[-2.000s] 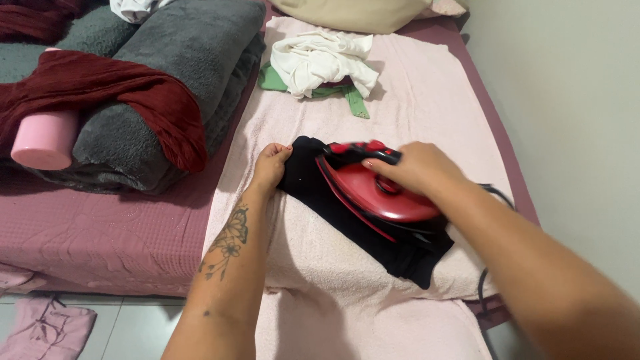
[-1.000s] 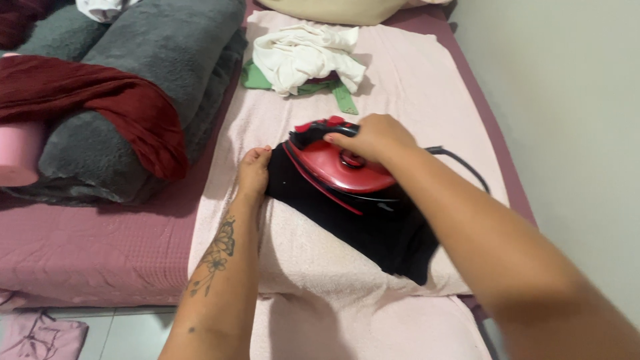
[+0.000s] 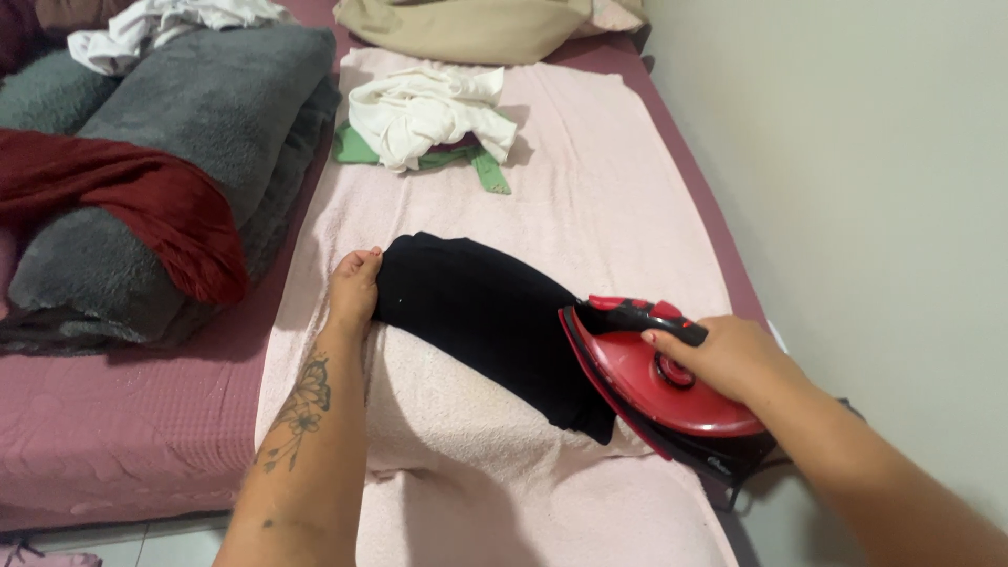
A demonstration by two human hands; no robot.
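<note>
A folded black garment point(image 3: 480, 315) lies slantwise on a pink towel point(image 3: 598, 173) spread over the bed. My left hand point(image 3: 357, 290) pinches the garment's left end between thumb and fingers. In my right hand point(image 3: 720, 354) is the handle of a red and black clothes iron point(image 3: 669, 378). The iron is at the garment's right end, its tip over the black cloth and its rear past the towel's right edge. Whether its soleplate touches the cloth cannot be told.
White point(image 3: 429, 114) and green point(image 3: 490, 169) clothes lie crumpled farther back on the towel. Rolled grey blankets point(image 3: 213, 118) with a dark red cloth point(image 3: 173, 213) over them fill the left. A beige pillow point(image 3: 472, 27) is at the back, a wall point(image 3: 850, 157) along the right.
The iron in my right hand has moved right, from over the black garment to its right end, uncovering most of the cloth. My left hand still holds the left end.
</note>
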